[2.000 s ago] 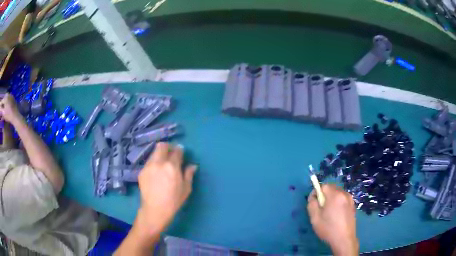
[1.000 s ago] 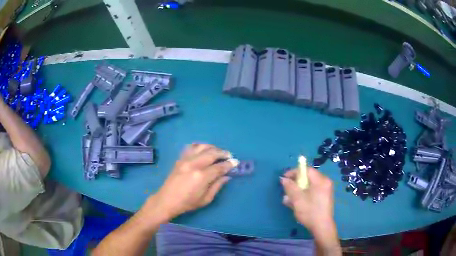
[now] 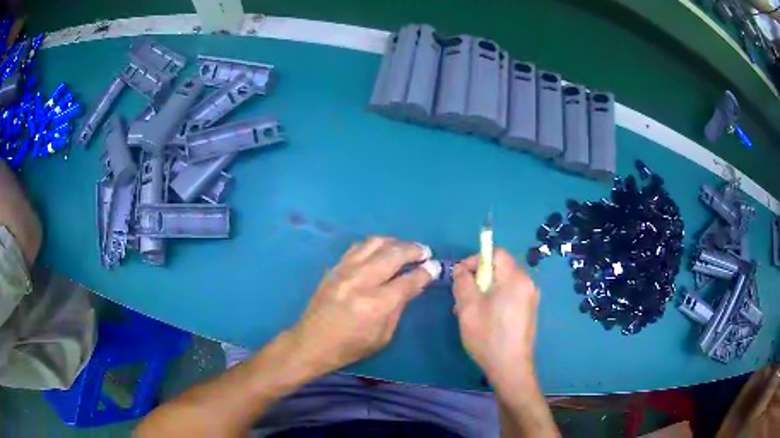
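Note:
My left hand (image 3: 363, 295), with white coverings on its fingertips, holds a grey handle housing (image 3: 443, 270) in front of me. Most of the housing is hidden by my fingers. My right hand (image 3: 498, 312) is at the right end of the housing and holds the hand tool (image 3: 486, 258), pale yellow with a thin tip pointing up. My right fingertips meet the housing's end; whether they hold a small black piece cannot be seen. The heap of small black pieces (image 3: 629, 248) lies to the right of my right hand.
Loose housings (image 3: 184, 220) lie jumbled at left. Finished housings (image 3: 522, 103) stand in a row at the far edge. Other grey parts (image 3: 723, 265) lie at far right, blue parts (image 3: 43, 115) at far left. A person's sleeve (image 3: 51, 329) and a blue stool (image 3: 120, 368) are at lower left.
My left hand has gone from the loose pile to the middle with a housing. My right hand has moved left from beside the black heap and now meets it. The view has shifted.

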